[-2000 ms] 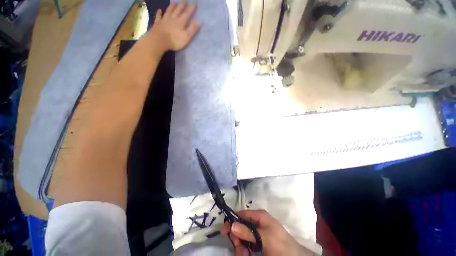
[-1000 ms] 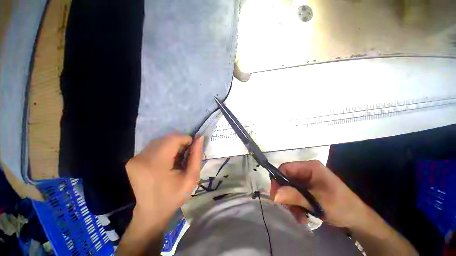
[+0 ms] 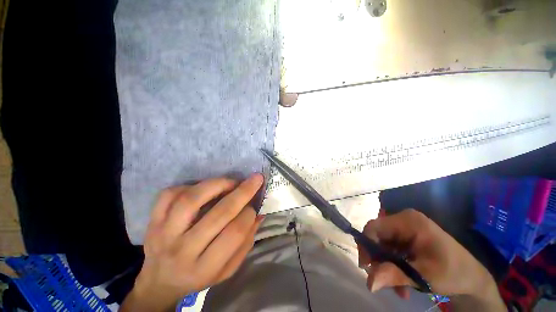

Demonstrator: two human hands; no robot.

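Note:
The grey-blue panel [image 3: 189,85] lies flat on the table at centre left, over black cloth [image 3: 55,134]. A stitched line runs along its right edge. My left hand [image 3: 204,228] lies on the panel's lower right corner, fingertips at the edge; its thumb is hidden, and the hand seems to hold the edge. My right hand [image 3: 408,253] holds black scissors [image 3: 317,198] by the loops. The blades look closed or nearly so, with the tip on the panel's right edge just above my left fingertips.
The white table [image 3: 390,116] has a printed ruler [image 3: 390,155] near its front edge. The machine bed with a brown corner piece [image 3: 289,99] is above. Blue plastic baskets stand at lower left [image 3: 55,286] and right [image 3: 509,210]. My lap is below.
The view has moved down from the machine head. My left hand went from the panel's top to its lower corner. The panel edge, curled up a second ago, now lies flat. The scissors remain in my right hand.

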